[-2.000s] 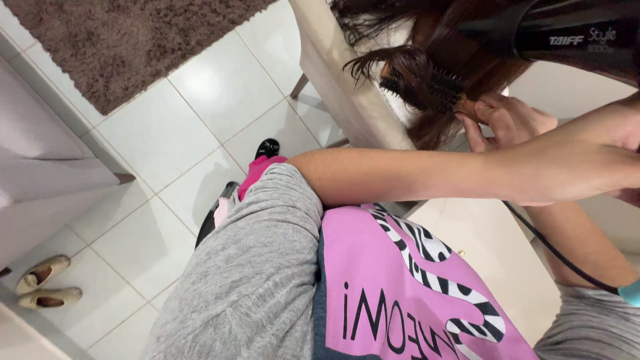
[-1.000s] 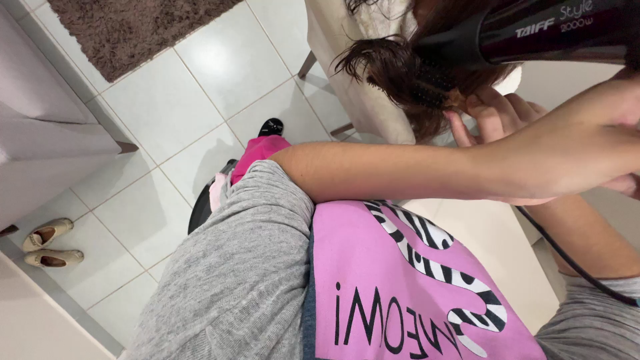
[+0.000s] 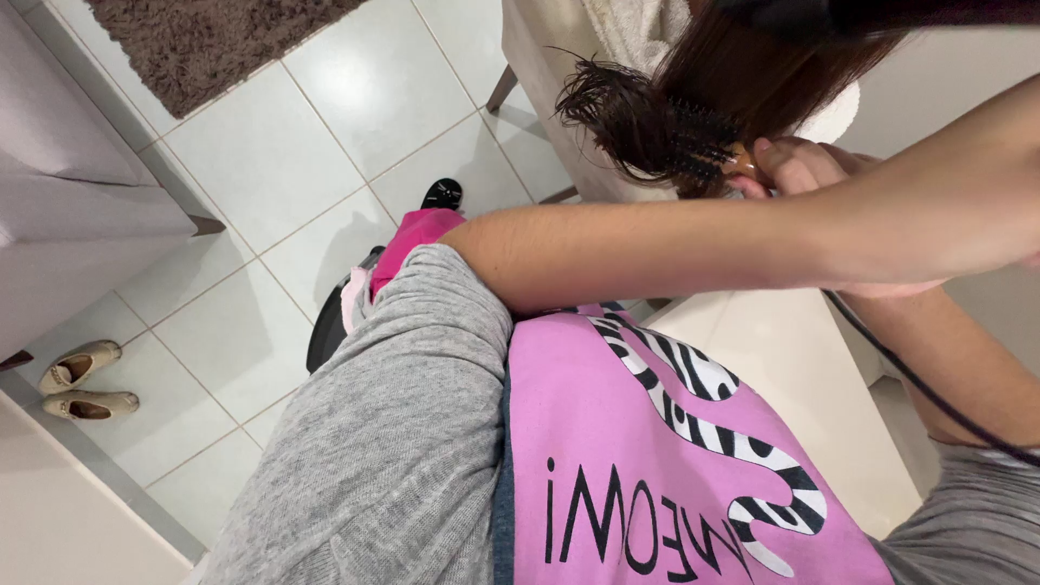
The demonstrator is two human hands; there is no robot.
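Observation:
My right hand (image 3: pixel 804 166) holds the wooden handle of a round hairbrush (image 3: pixel 711 154) with black bristles. A lock of long dark brown hair (image 3: pixel 776 69) runs down to the brush, its loose ends (image 3: pixel 609 110) sticking out to the left. Above the hair is the dark, blurred hair dryer (image 3: pixel 877 16), cut off by the top edge. My left forearm crosses in front of my right arm. Only part of my left hand (image 3: pixel 1020 252) shows at the right edge; its fingers and the dryer's handle are out of view.
A white towel (image 3: pixel 646 32) lies behind the hair on a light chair (image 3: pixel 544 89). A black cord (image 3: pixel 902 370) hangs across my right arm. Pale upholstered furniture (image 3: pixel 81 179), a brown shaggy rug (image 3: pixel 211 41) and beige shoes (image 3: pixel 89 402) are at left on the tiled floor.
The dryer has moved up, partly out of the frame. The brush is farther down from the dryer, and the lock between them now looks straight and stretched.

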